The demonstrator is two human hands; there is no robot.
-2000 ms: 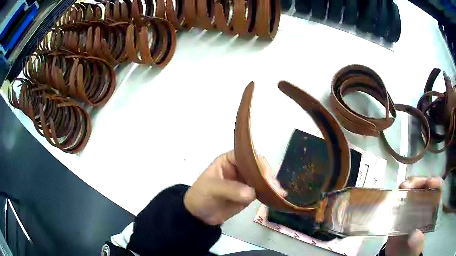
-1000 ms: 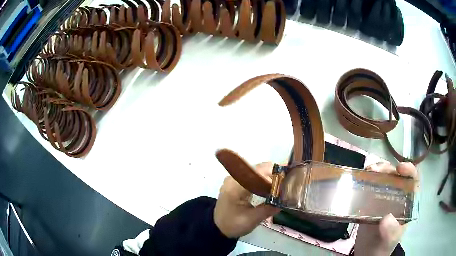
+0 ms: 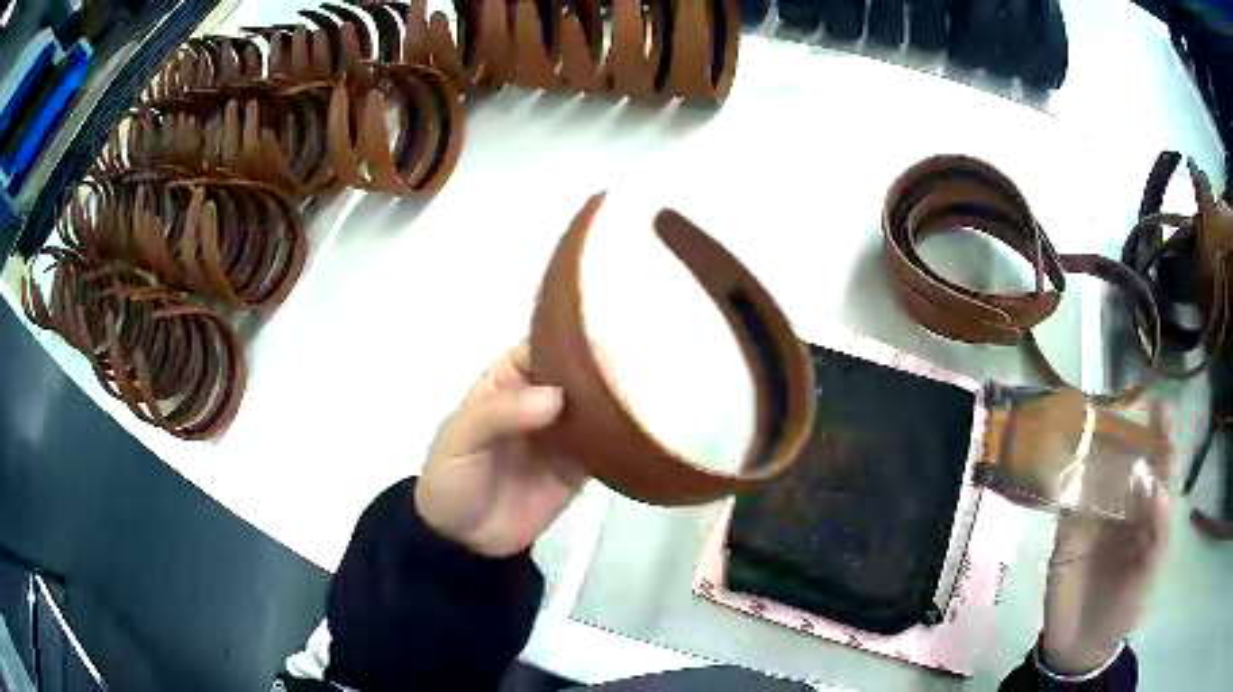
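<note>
My left hand (image 3: 494,453) holds a curved brown leather strap (image 3: 615,426) by its left side, thumb on the outer face. The strap is an open C with its ends pointing up and a dark band on its inside face. My right hand (image 3: 1111,568), blurred, holds the clear, brown-stained applicator box (image 3: 1068,446) to the right, apart from the strap. The box's narrow end is at the right edge of the black pad (image 3: 852,500). The pad lies on a pale sheet with pink-red print (image 3: 994,575).
Rows of brown straps (image 3: 406,129) stand on the white table (image 3: 446,298) at the left and far side. Black straps (image 3: 933,41) stand at the far side. Coiled straps (image 3: 967,311) lie right of centre, beside a tangled heap (image 3: 1190,277) at far right.
The strap has moved left and turned so its ends point up. The applicator has moved right, away from the strap, uncovering the black pad.
</note>
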